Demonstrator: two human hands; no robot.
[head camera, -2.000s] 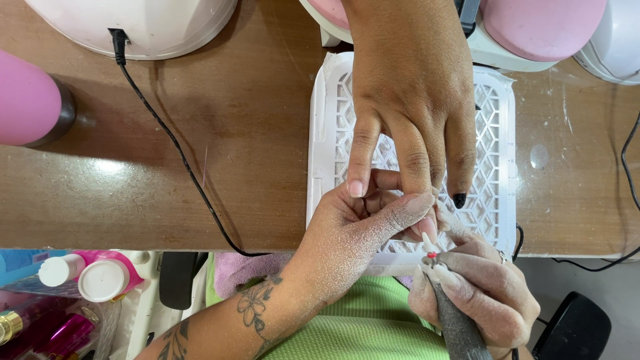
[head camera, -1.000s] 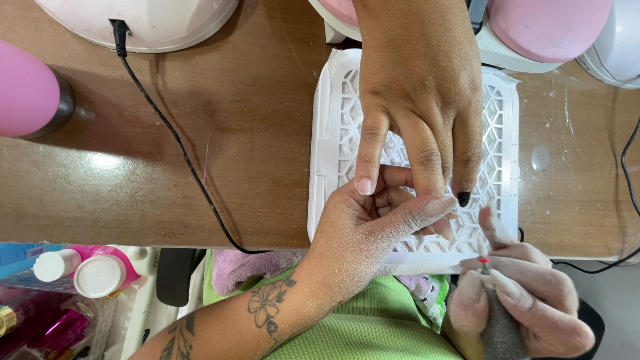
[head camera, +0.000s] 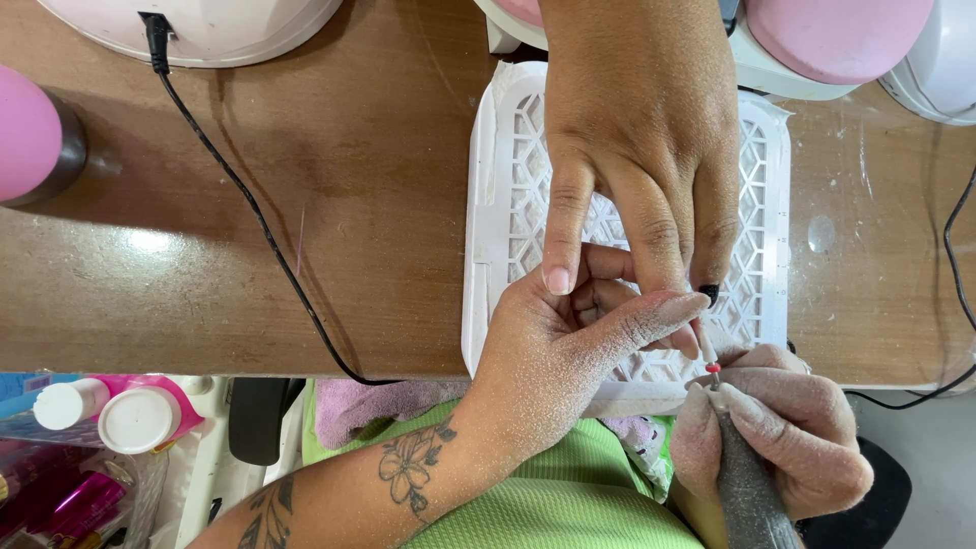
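Observation:
My left hand (head camera: 564, 343), dusted with white powder, grips a finger of another person's hand (head camera: 640, 130), thumb on top near the fingertip. That hand reaches down from the top edge, palm down; one of its nails is black (head camera: 709, 294). In my right hand (head camera: 793, 427) is a dusty grey electric nail drill handpiece (head camera: 747, 488). Its bit with a red ring (head camera: 713, 368) is at the tip of the held finger; whether it touches the nail is unclear. Both hands are over a white nail dust collector with a patterned grille (head camera: 521, 206).
A white device (head camera: 206, 30) with a black cable (head camera: 252, 194) stands at upper left, beside a pink bottle (head camera: 29, 133). Pink and white devices (head camera: 835, 34) line the upper right. A lilac towel (head camera: 381, 408) lies below the table edge (head camera: 229, 374), near white-capped containers (head camera: 139, 419) at lower left.
Two seconds ago the drill was at the held fingertip; one second ago my right hand was lower, away from it. Now the bit is back at the fingertip. My left hand has kept its hold.

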